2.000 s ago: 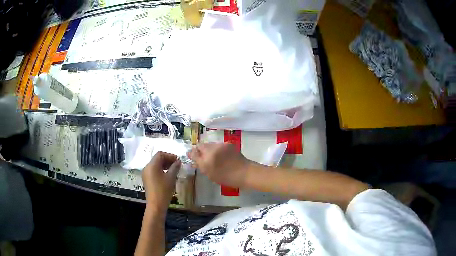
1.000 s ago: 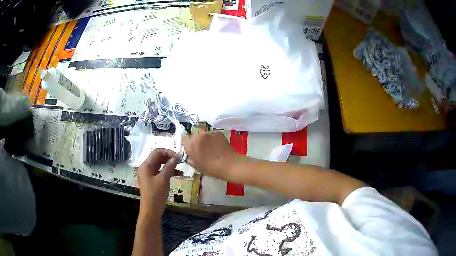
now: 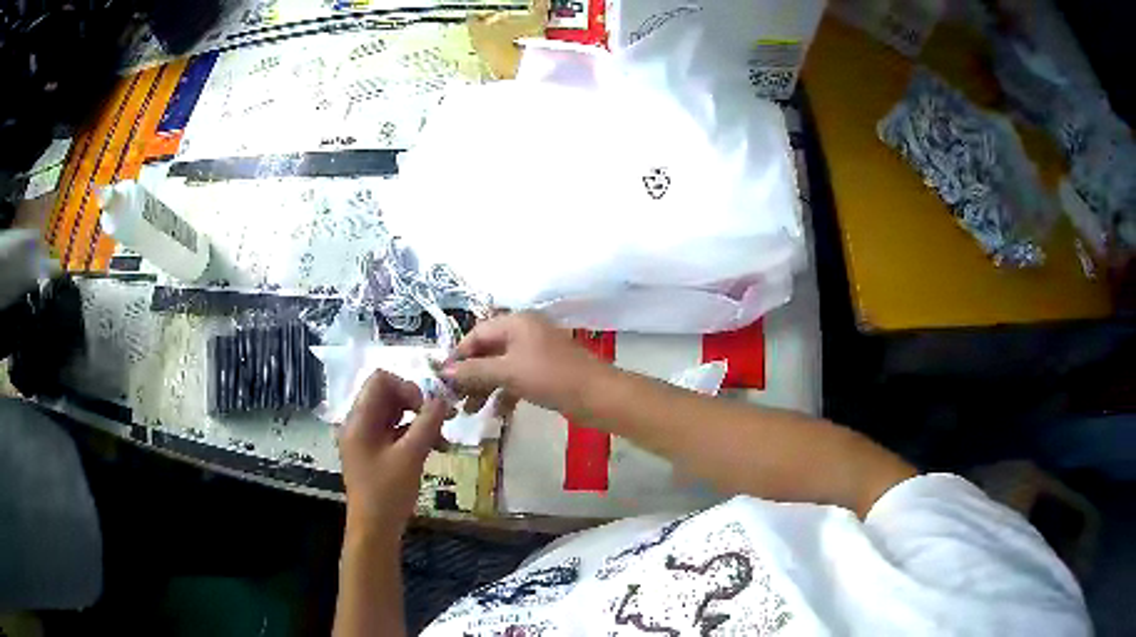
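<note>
My left hand [image 3: 389,423] and my right hand [image 3: 517,363] meet over the stack of small whitish accessory bags [image 3: 353,363]. Both hands pinch a small accessory bag between the fingertips; whether anything is inside cannot be told. White charging cables [image 3: 401,284] lie in a loose bundle just behind the hands. A tight row of small black accessories [image 3: 264,368] lies left of the bags.
A large pile of white product poly bags [image 3: 561,187] lies behind the hands. A white bottle [image 3: 160,232] stands back left. A white product box [image 3: 760,44] is at the back. A clear bag of cables [image 3: 965,168] lies on the yellow table [image 3: 897,268]. Another person's sleeve [image 3: 44,498] is at the left.
My right hand has shifted slightly back and its fingers now meet my left fingertips at the small bag. At the far left, the other person's arm has moved.
</note>
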